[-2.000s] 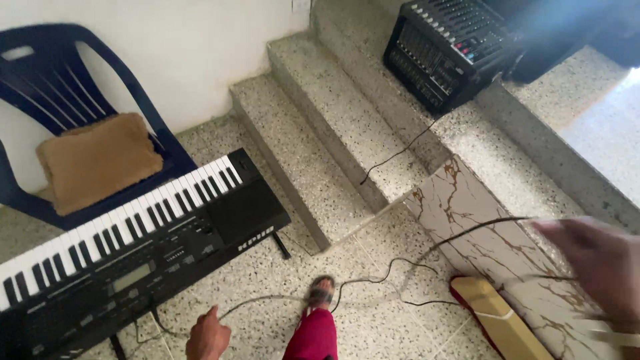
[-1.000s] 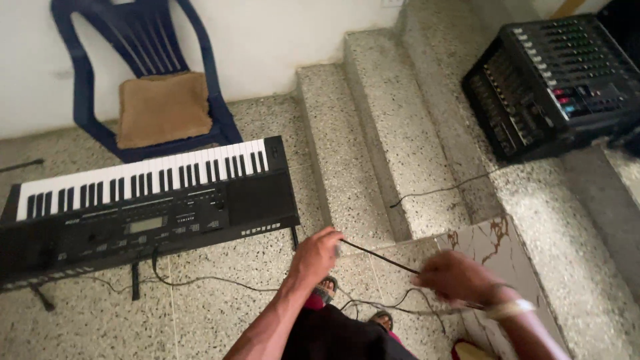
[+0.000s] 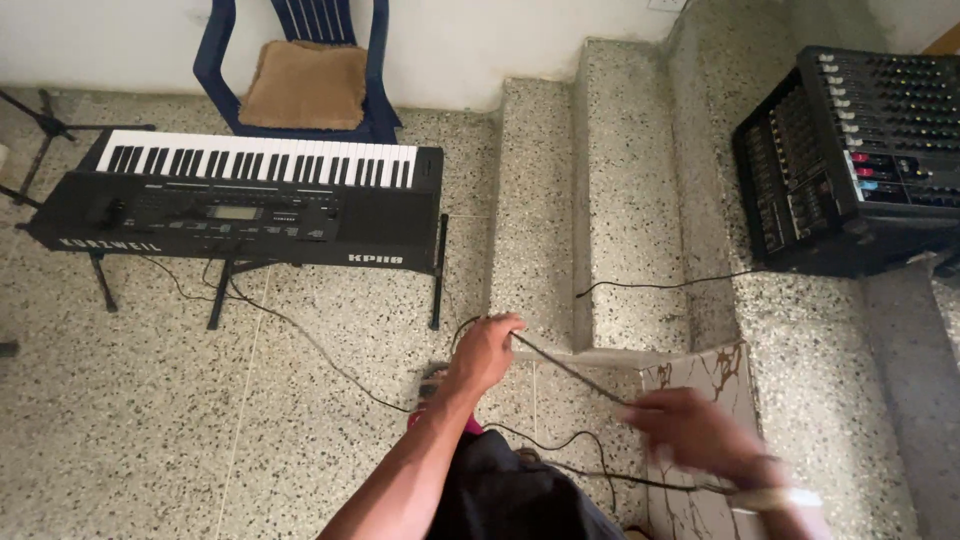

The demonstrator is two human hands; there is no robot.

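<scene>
A dark cable (image 3: 570,367) runs taut between my two hands in front of the steps. My left hand (image 3: 487,349) grips it near the foot of the lowest step. At the cable's other end, to the lower right, my right hand (image 3: 690,431) is blurred but closed on it, with a pale band at the wrist. More black cable (image 3: 585,442) lies in loops on the floor below my hands. A Kurzweil electronic keyboard (image 3: 247,202) rests on a black stand at the left, and a thin cable (image 3: 322,337) trails from it toward my foot.
Terrazzo steps (image 3: 532,210) rise at the right of centre. A black audio mixer (image 3: 892,135) sits on the upper level, with a short cable (image 3: 667,285) hanging over the steps. A blue plastic chair (image 3: 381,82) with a brown cushion (image 3: 307,84) stands behind the keyboard. Black stand legs (image 3: 52,127) are at far left.
Two seconds ago my hands were far apart; they have come together, and the cable is now stretched between them. The view has turned toward the keyboard and wall.
</scene>
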